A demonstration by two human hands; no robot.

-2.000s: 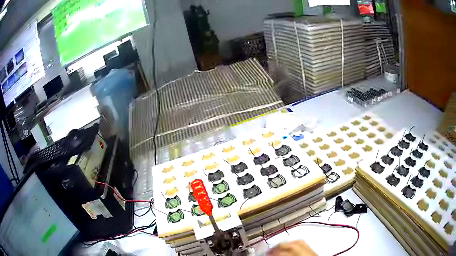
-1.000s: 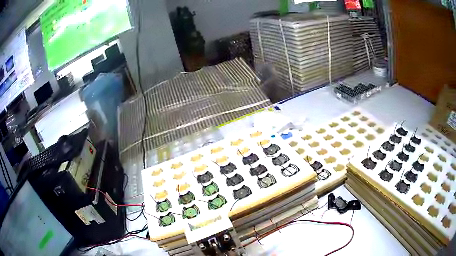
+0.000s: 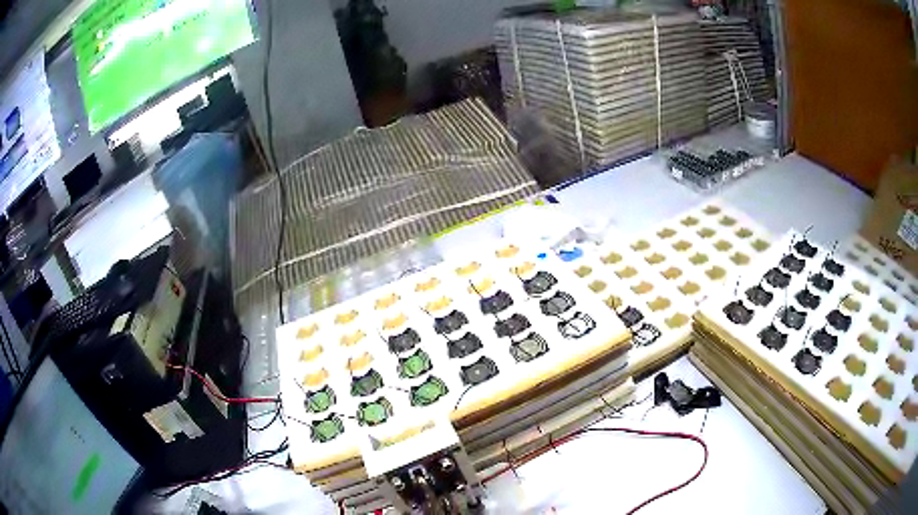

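Note:
Neither of my hands shows clearly; only a faint pale blur lies at the bottom edge right of the fixture. The test fixture [image 3: 433,481], pale with dark metal parts, stands at the near edge of the centre foam tray [image 3: 549,380]. Its red handle is not visible. The centre tray holds green-faced modules [image 3: 374,411] at the near left, black modules [image 3: 478,371] to their right, and tan empty pockets at the back and left. A loose black part [image 3: 686,393] lies right of the fixture.
The tilted monitor [image 3: 60,443] shows a green bar at left, beside black instrument boxes [image 3: 206,372]. Red and black leads [image 3: 695,443] curve across the bench. A right tray stack [image 3: 745,387] holds black modules. Wrapped trays [image 3: 372,201] and a strapped stack [image 3: 604,91] stand behind.
The red handle that stood up over the centre tray is gone from view, and so is the hand at the bottom edge. The view has shifted, moving the scene left and slightly up.

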